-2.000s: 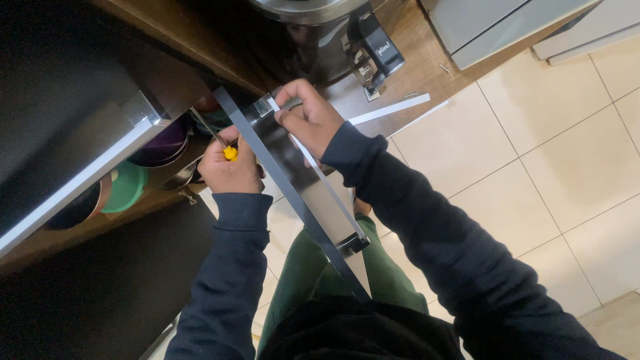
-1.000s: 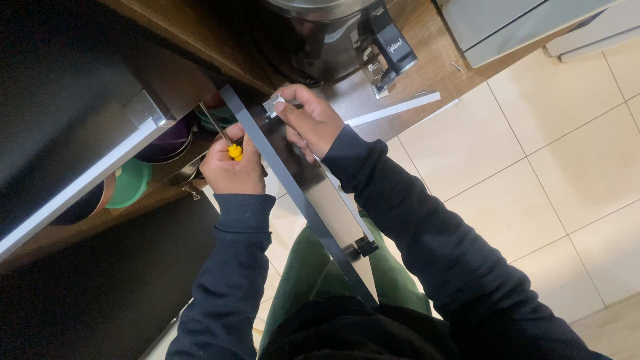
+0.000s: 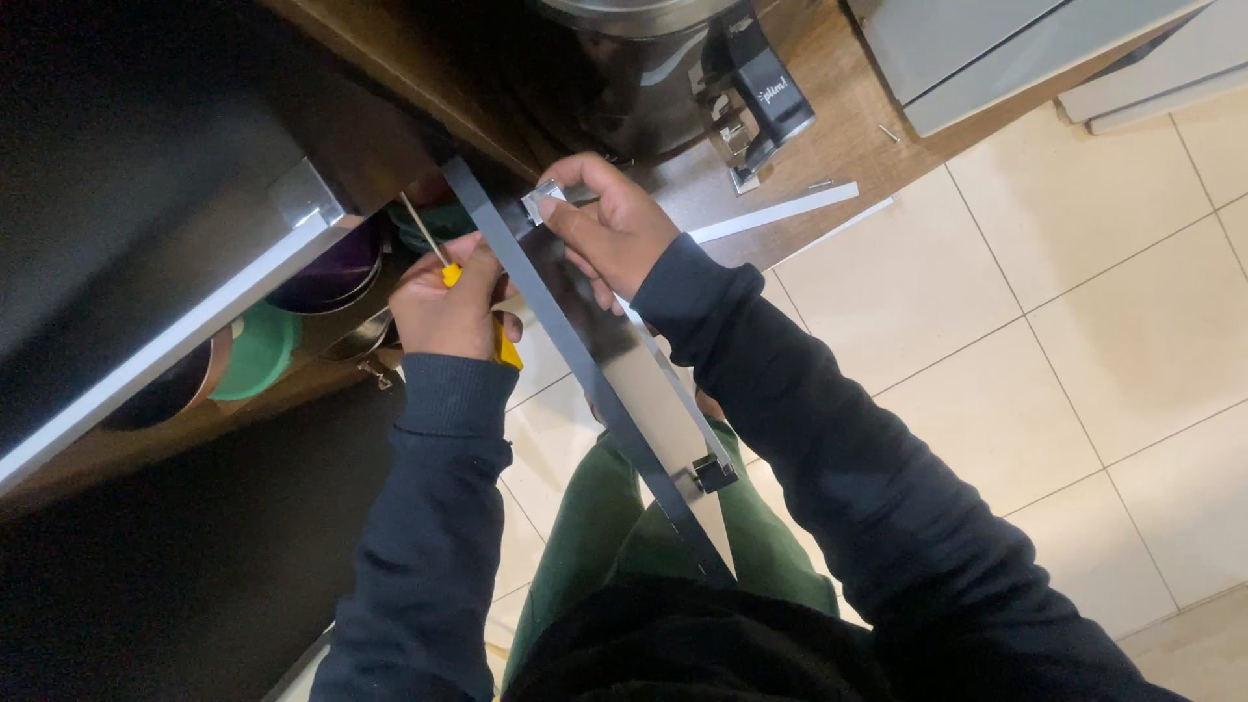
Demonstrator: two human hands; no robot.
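Observation:
In the head view my left hand [image 3: 448, 302] is closed round a screwdriver with a yellow handle [image 3: 506, 346], its metal shaft [image 3: 426, 230] pointing up and left. That hand is against the left side of a dark panel [image 3: 585, 361] seen nearly edge-on. On the panel's other side, my right hand [image 3: 619, 229] pinches a small shiny metal-coloured fitting [image 3: 542, 200] near the panel's upper end. A light strip [image 3: 673, 366] runs along the panel, below my right hand, to a black end piece [image 3: 715, 474]. Part of the strip is hidden by that hand.
A pressure fryer or similar dark appliance [image 3: 624, 88] stands on the wooden counter [image 3: 819, 58], beside a loose white strip [image 3: 780, 212] and screws [image 3: 889, 134]. At left, a dark panel with a light metal edge [image 3: 175, 351] overhangs a shelf with a green bowl [image 3: 263, 351].
My right hand has lifted the small fitting off the end of the light strip's line, and its grip shows the fitting more plainly. The left hand still holds the screwdriver.

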